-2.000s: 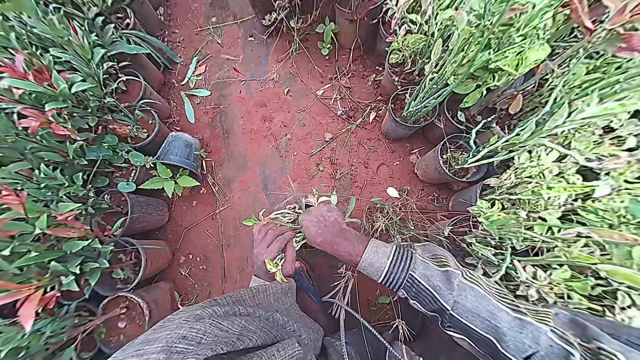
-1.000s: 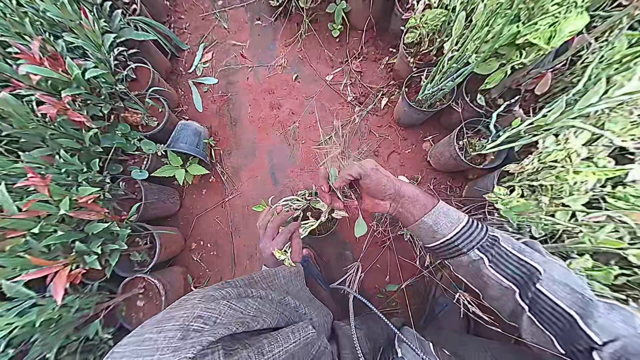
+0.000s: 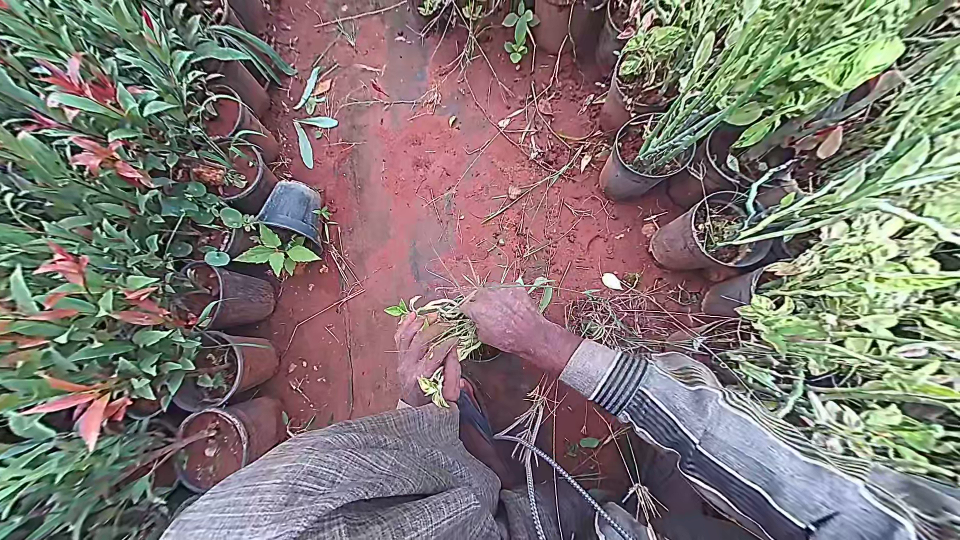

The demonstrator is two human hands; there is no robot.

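Note:
A small leafy plant (image 3: pixel 454 319) with pale stems is between my two hands, low in the middle of the view. My left hand (image 3: pixel 426 360) is closed around its left side, with leaves poking out above and below the fingers. My right hand (image 3: pixel 510 321) has its fingers bunched at the plant's right side, with thin grass blades near the fingertips; exactly what they pinch is hidden. Part of a dark pot (image 3: pixel 482 352) shows beneath the right hand.
Potted plants with red-tipped leaves line the left, beside a tipped black plastic pot (image 3: pixel 291 211). More pots (image 3: pixel 709 236) with long leaning stems stand on the right. Pulled weeds (image 3: pixel 611 319) lie on the red soil. A cord (image 3: pixel 559 469) runs near my leg.
My right hand has moved left, back against the plant beside my left hand; one second ago it was farther right, holding grass strands. My left hand has stayed at the plant.

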